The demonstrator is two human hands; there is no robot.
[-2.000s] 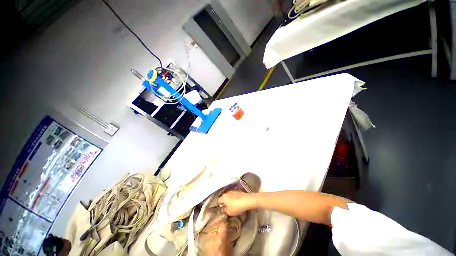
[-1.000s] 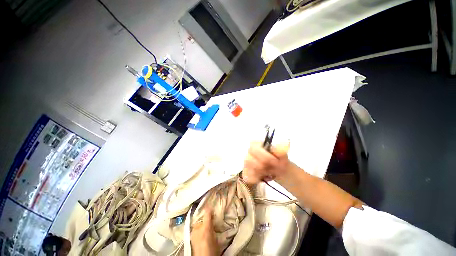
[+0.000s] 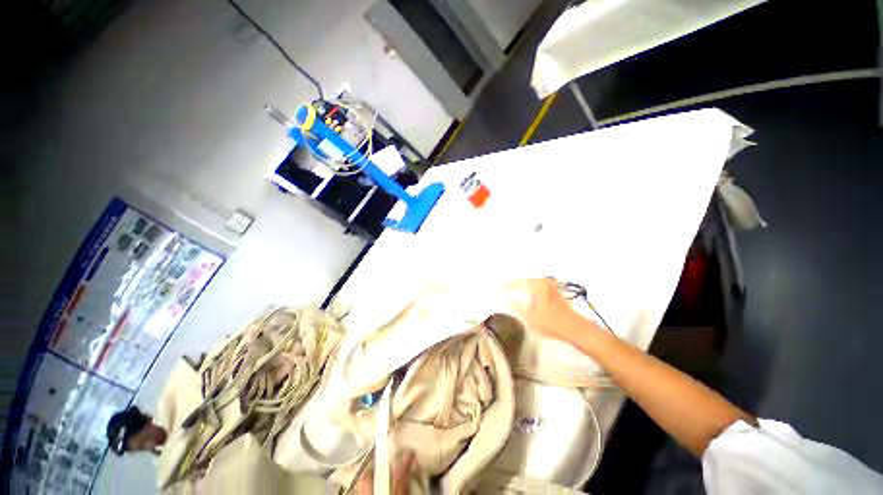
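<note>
A beige fabric bag (image 3: 450,387) lies crumpled with its opening towards me at the front of the white table. My right hand (image 3: 547,307) is at the bag's upper right edge, its fingers blurred against the pale cloth. Dark snips (image 3: 575,290) show just beside that hand, with a thin black cord trailing right; whether the hand holds them is unclear. My left hand (image 3: 389,476) is at the bottom edge, cut off, on the bag beside a narrow beige strap (image 3: 383,430). Its grip is hidden.
A heap of beige bags and looped handles (image 3: 266,377) lies left. Another beige bag (image 3: 552,435) lies right of the worked one. Farther up the white table (image 3: 620,184) are a red container (image 3: 477,193), a small dark object (image 3: 538,228) and a blue stand (image 3: 411,205). A person's head (image 3: 131,430) shows lower left.
My right hand first rose from the bag with the snips pointing up, then lowered to the bag's upper right edge. My left hand has moved down towards the frame's bottom edge.
</note>
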